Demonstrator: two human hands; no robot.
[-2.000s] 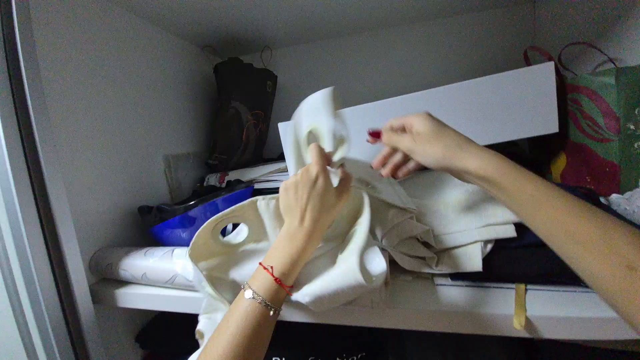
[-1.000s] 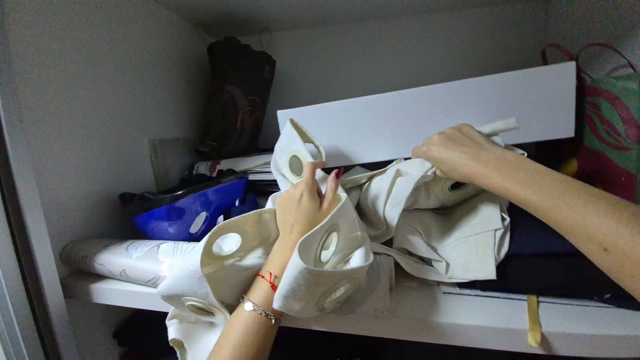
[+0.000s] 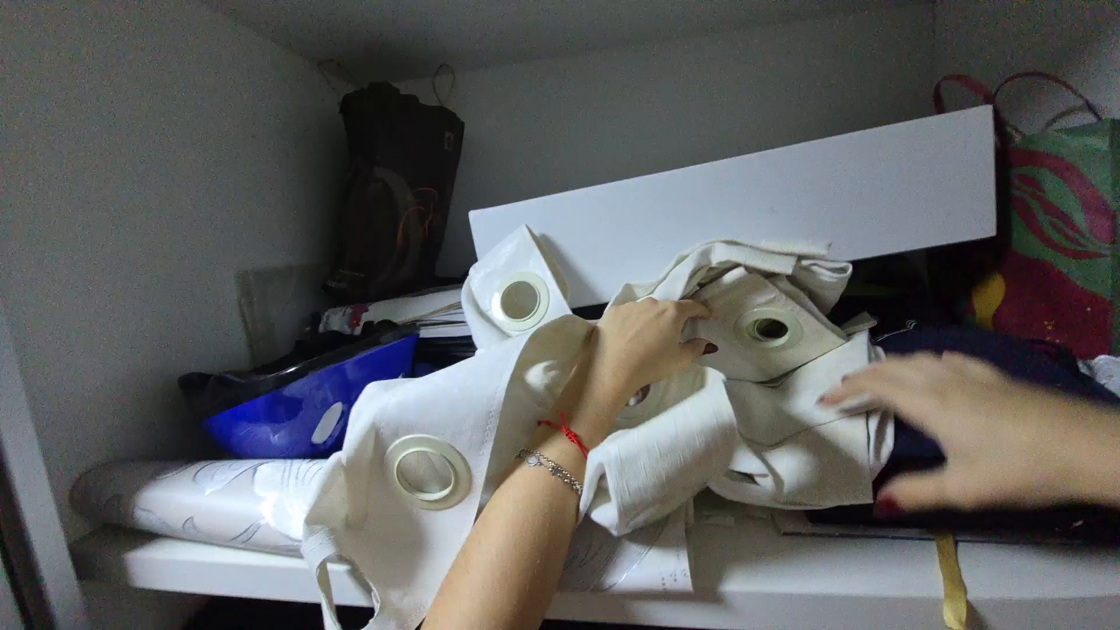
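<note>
Cream eyelet curtain fabric [image 3: 665, 446] lies bunched on the shelf, with several ring grommets showing; its left part hangs over the front edge. My left hand [image 3: 643, 341], wearing a red string and a chain bracelet, reaches across the middle of the fabric, fingers bent against its folds; whether they pinch it is hard to tell. To the right, my right hand [image 3: 945, 429] is blurred, its fingers spread beside the fabric's right edge, holding nothing.
A white board or box [image 3: 744, 197] leans behind the fabric. A blue helmet [image 3: 306, 398] rests on a patterned roll [image 3: 192, 503] at left. A dark bag [image 3: 398, 192] stands behind. Dark folded cloth [image 3: 989, 350] and a colourful bag [image 3: 1063, 236] are at right; a yellow ribbon [image 3: 951, 582] hangs from the shelf [image 3: 857, 569].
My right hand has let go of the fabric and moved off its right side. My left hand has moved right from the upright fold to the middle of the bundle.
</note>
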